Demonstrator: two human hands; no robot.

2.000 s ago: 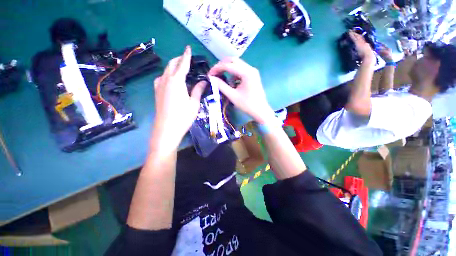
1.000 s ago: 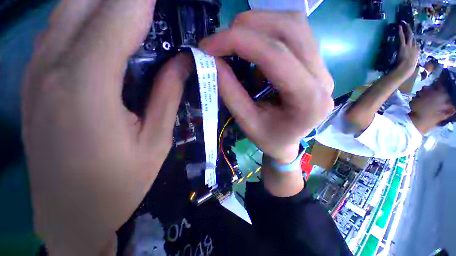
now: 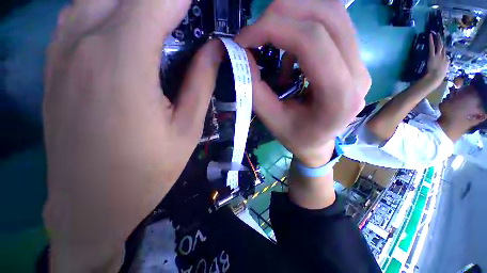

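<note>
A white printed ribbon cable (image 3: pixel 243 101) runs down from between my hands and bends at its top end. My right hand (image 3: pixel 315 80) pinches near the top of the ribbon with thumb and forefinger. My left hand (image 3: pixel 117 117) is large in the left half, its thumb against the black unit (image 3: pixel 229 18) beside the ribbon's top. The unit is mostly hidden by my hands. The ribbon's lower end meets a dark part with a metallic rod (image 3: pixel 227 198). The ribbon's top joint is hidden by my fingertips.
A light-blue wrist strap (image 3: pixel 319 169) is on my right wrist. A coworker in white (image 3: pixel 408 133) sits at the right, a hand on a black unit (image 3: pixel 419 56). More black units lie on the green bench (image 3: pixel 368 32). Production line equipment (image 3: pixel 382 213) stands at the lower right.
Since one second ago, both hands and the ribbon sit slightly further right in view, and the ribbon bows more. Two seconds ago the hands and unit appeared much smaller, above the bench's edge.
</note>
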